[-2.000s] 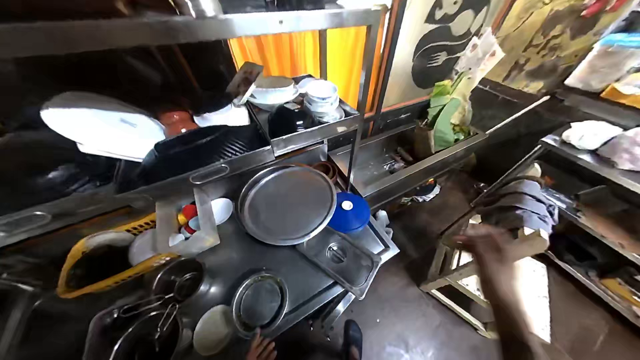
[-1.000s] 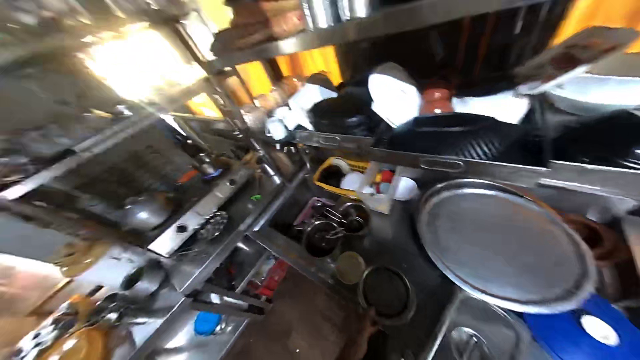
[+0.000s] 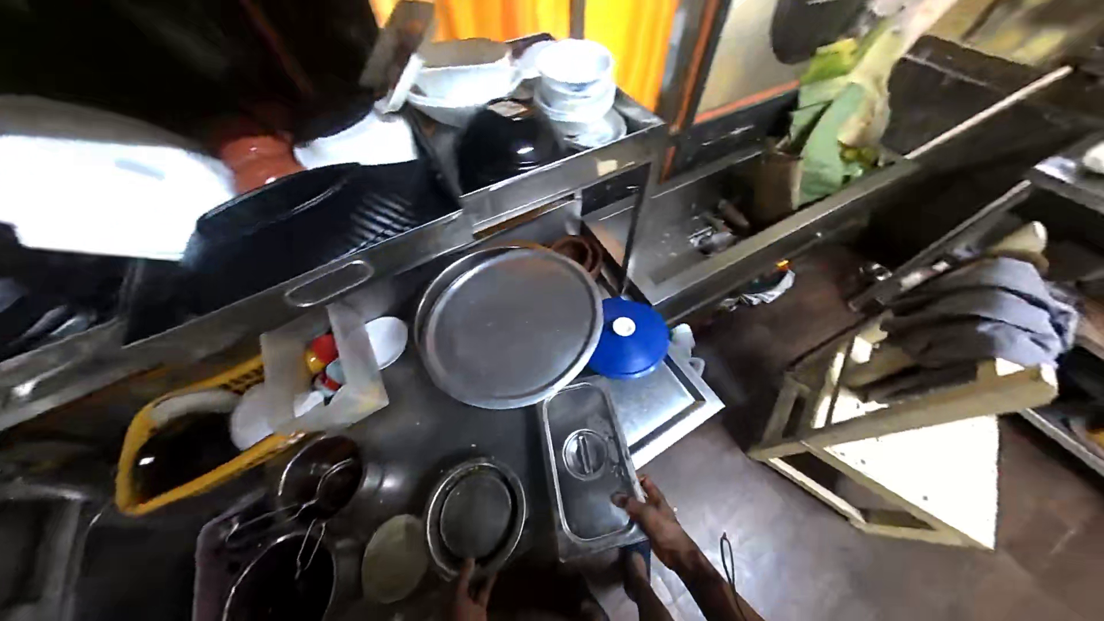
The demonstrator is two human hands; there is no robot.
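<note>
My left hand [image 3: 471,593] is at the near rim of a round metal pan [image 3: 476,517], its fingertips touching or just beside it; much of the hand is cut off by the frame's lower edge. My right hand [image 3: 652,516] is at the right edge of a lidded rectangular steel food pan [image 3: 585,461], one digit on the lid and the others along the edge. Beyond both lies a large round metal tray [image 3: 511,323], with a blue lid [image 3: 630,339] to its right. A pale round disc [image 3: 394,559] sits left of the round pan.
A yellow plastic basket [image 3: 129,461], a white holder [image 3: 345,405] and dark pots [image 3: 289,578] with handled utensils stand left. Above runs a steel shelf [image 3: 552,185] with white bowls [image 3: 575,82]. On the right, a wooden stool [image 3: 906,423] bears grey cloth [image 3: 983,310].
The view has swung left and back right. My right hand, raised in front of the stool two seconds ago, is now at the food pan's edge. My left hand remains near the round pan.
</note>
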